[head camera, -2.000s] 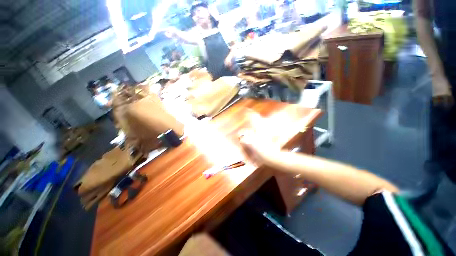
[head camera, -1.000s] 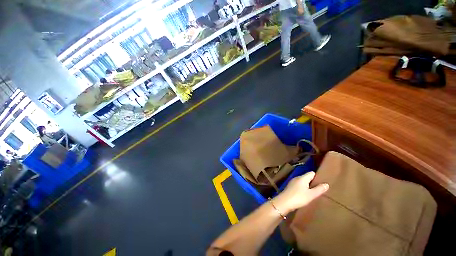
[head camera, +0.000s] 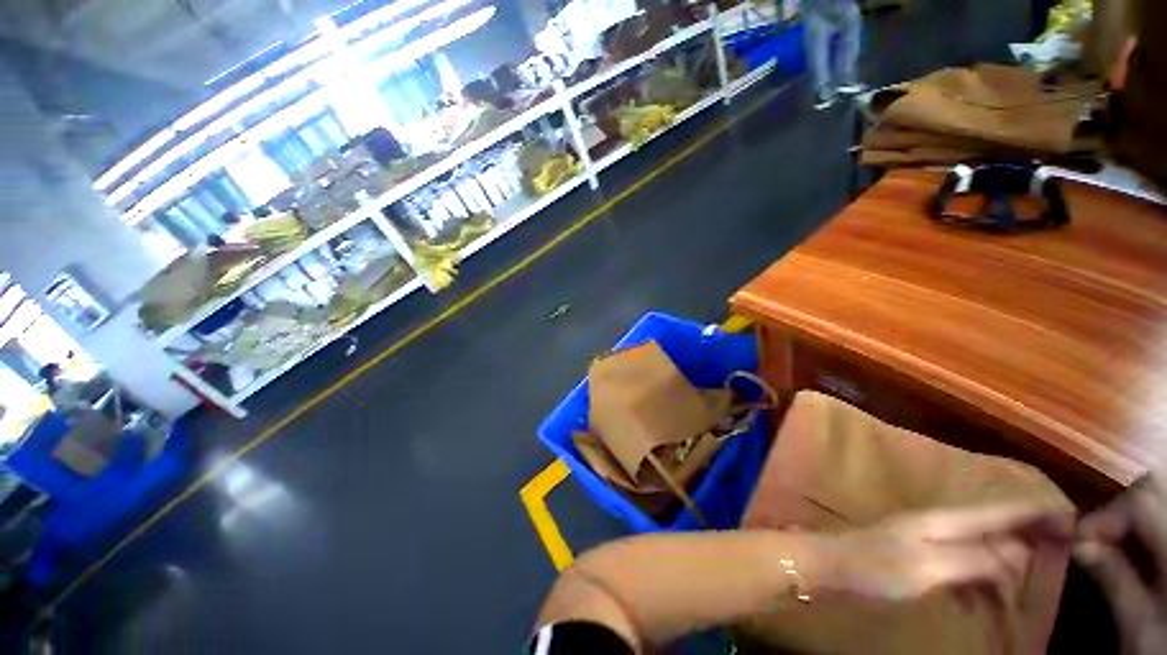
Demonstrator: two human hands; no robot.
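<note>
A tan-brown bag [head camera: 845, 461] lies on my lap at the lower right, beside the desk. My left hand [head camera: 960, 550] is blurred and reaches across the bag, its fingertips together at the bag's right edge. My right hand [head camera: 1126, 550] is blurred and cut off by the right rim of the picture, its fingers close to my left fingertips at that edge. Whether either hand pinches the bag or some small thing cannot be told.
A reddish wood desk [head camera: 985, 307] stands at the right, with a black strap-like item [head camera: 998, 202] and brown bags [head camera: 973, 109] at its far end. A blue crate [head camera: 563, 429] on the floor holds brown bags. A person [head camera: 832, 51] is far back near white racks [head camera: 384, 230].
My left hand has moved right across the bag, from its left edge to its right edge. My right hand has come into view. The distant person has moved farther off.
</note>
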